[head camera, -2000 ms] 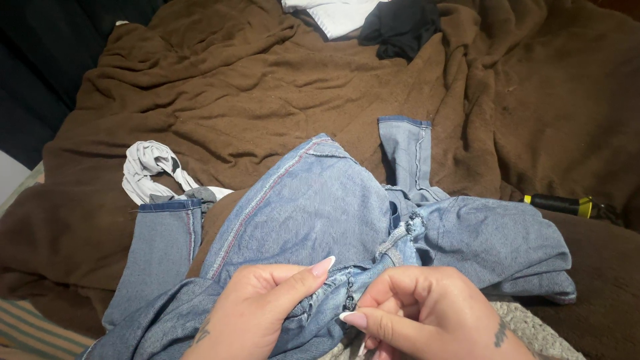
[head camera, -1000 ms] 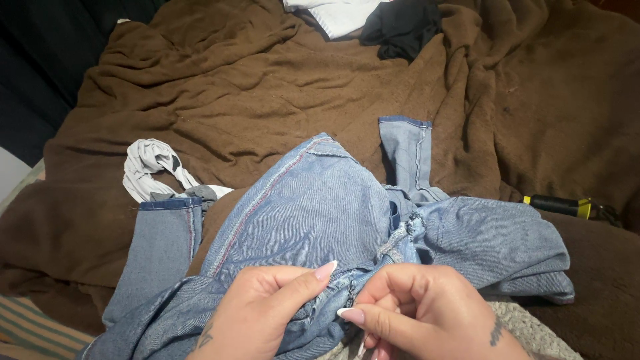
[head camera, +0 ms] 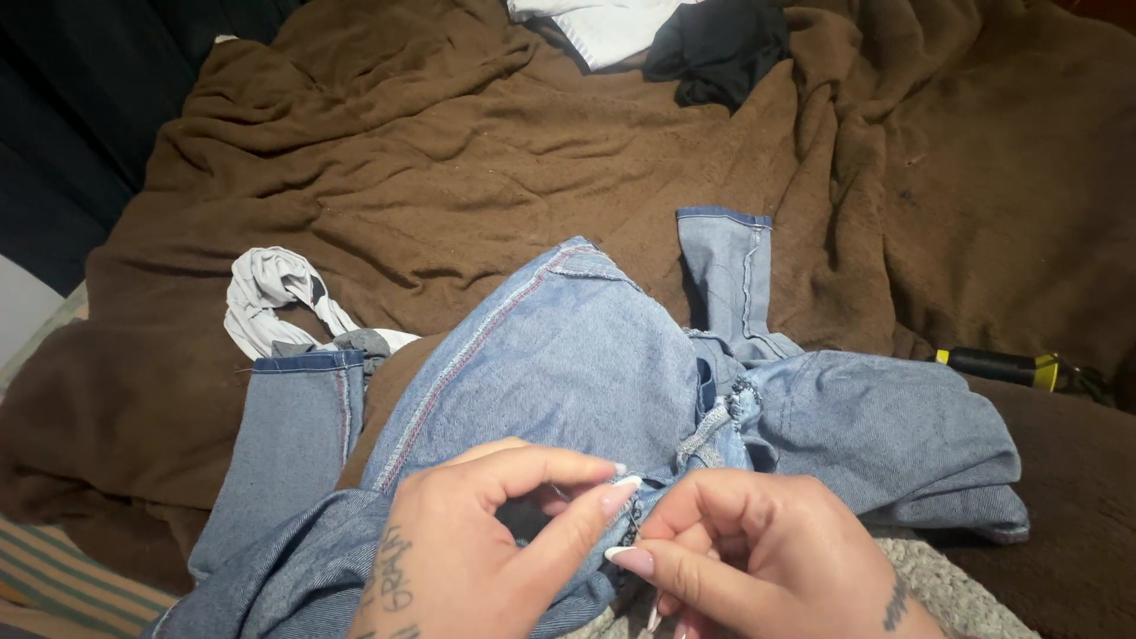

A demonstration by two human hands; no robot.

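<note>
Inside-out blue denim jeans (head camera: 550, 373) lie spread across the lap, with a line of dark stitching (head camera: 632, 524) near the bottom centre. Over the denim, my left hand (head camera: 497, 532) has its thumb and index fingertips together beside that stitching; whether cloth or thread is between them is unclear. Just right of it, my right hand (head camera: 754, 550) pinches its thumb and fingers at the dark stitches, and what it grips is too small to tell. A thin white strand or tool end (head camera: 655, 612) shows beneath the right fingers. Another dark-stitched patch (head camera: 742, 399) is above the right hand.
A brown blanket (head camera: 497, 160) lies beneath. White cloth (head camera: 603, 31) and black cloth (head camera: 723, 49) are at the top, a twisted white cloth (head camera: 266, 293) at left. A black-and-yellow handled object (head camera: 998, 366) is at right, grey knit fabric (head camera: 941, 577) at lower right.
My left thumb and index finger have shifted up slightly and now form a rounder arch above the denim. My right hand stays at the dark stitches.
</note>
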